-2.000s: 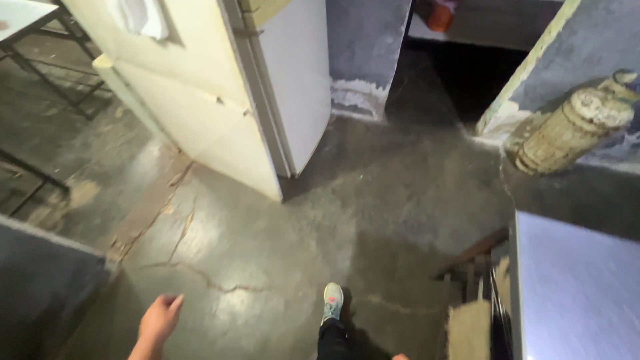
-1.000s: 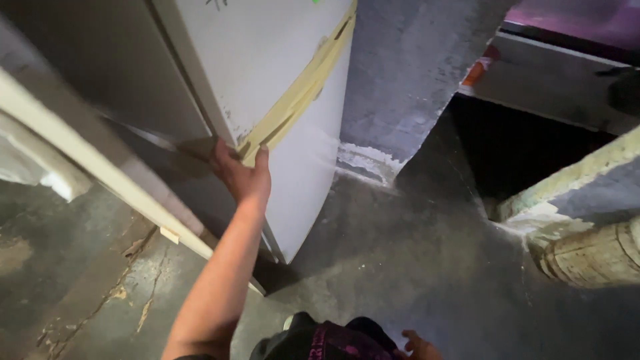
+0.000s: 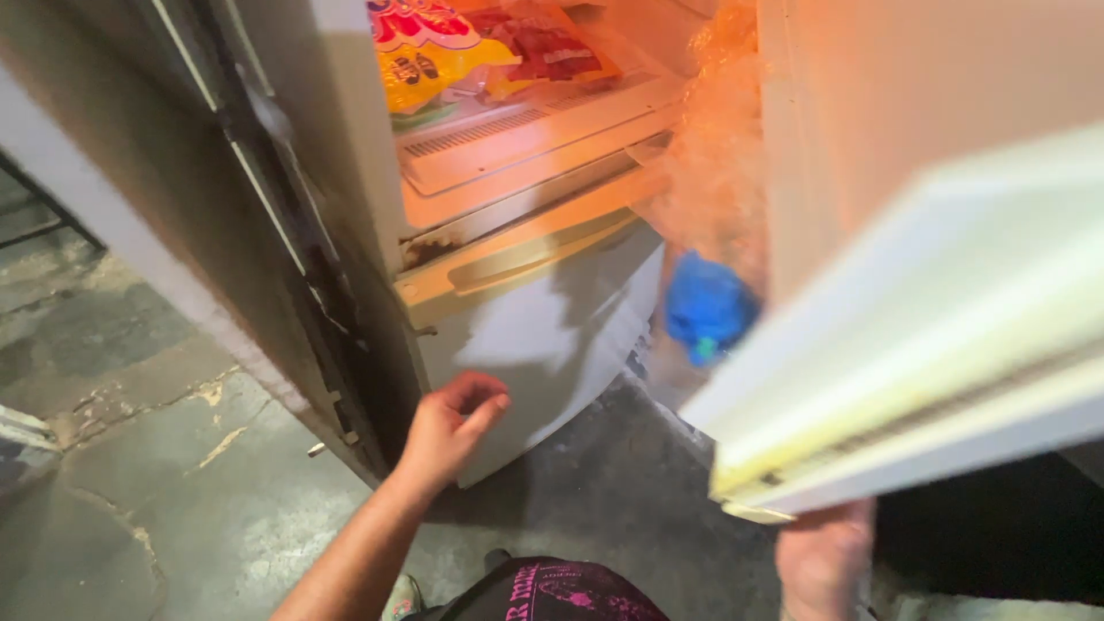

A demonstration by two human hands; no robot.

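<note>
The upper freezer door (image 3: pixel 914 379) of a refrigerator stands swung out to the right, with my right hand (image 3: pixel 824 548) at its lower edge, the fingers hidden behind it. In front of the closed lower door (image 3: pixel 526 345) is my left hand (image 3: pixel 457 423), empty, its fingers curled and thumb apart. Inside the lit compartment (image 3: pixel 535 147) lie a red and yellow plastic packet (image 3: pixel 423 52) and a dark red packet (image 3: pixel 548 43). A blue plastic bag (image 3: pixel 707 302), knotted with something green, shows beside the open door, below a clear plastic bag (image 3: pixel 724 155).
A worn panel edge (image 3: pixel 172 250) runs along the refrigerator's left side. Cracked concrete floor (image 3: pixel 198 457) shows at the lower left, with a dark opening (image 3: pixel 992 526) at the lower right. A shoe (image 3: pixel 403 597) is at the bottom.
The freezer door, closed one second ago, is now open. My left hand has left the door's edge, and my right hand has come up to the door. The view is closer to the refrigerator.
</note>
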